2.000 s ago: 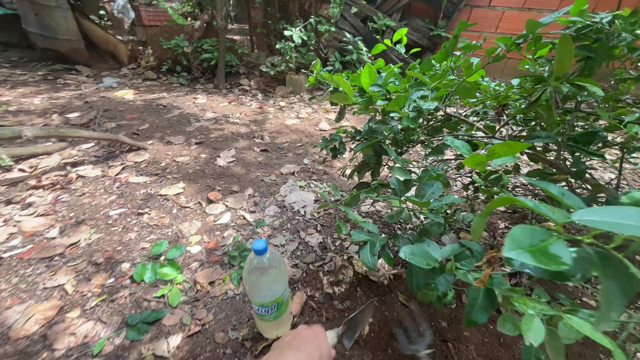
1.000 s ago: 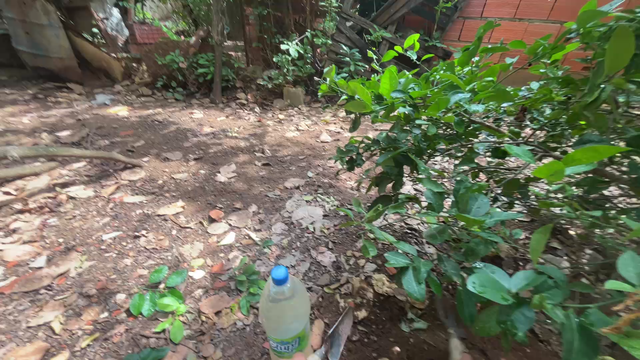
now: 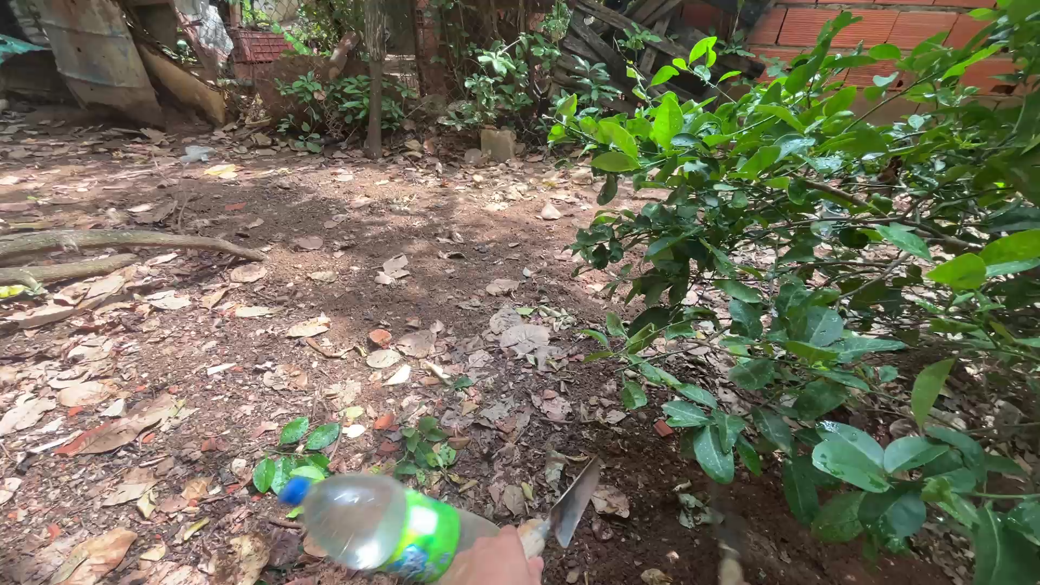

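Note:
My left hand (image 3: 491, 562) shows at the bottom middle edge, closed around the lower part of a clear plastic bottle (image 3: 382, 524). The bottle has a blue cap and a green label and is tipped over, its cap toward the left. It holds cloudy liquid. Just right of this hand, a hand trowel (image 3: 575, 502) rests on the soil, metal blade pointing up and right; the hand partly hides its light handle. Whether the hand touches that handle is unclear. My right hand is out of view.
A leafy green shrub (image 3: 780, 325) fills the right side. Dry leaves cover much of the soil. Thick branches (image 3: 122, 241) lie at the left. Farther back are a thin trunk (image 3: 374, 81), a concrete block (image 3: 497, 144) and a brick wall (image 3: 918, 32).
The bottle stood upright one second ago; now it is tilted left in my left hand. A blurred pronged tool, seen two seconds ago right of the trowel, no longer shows.

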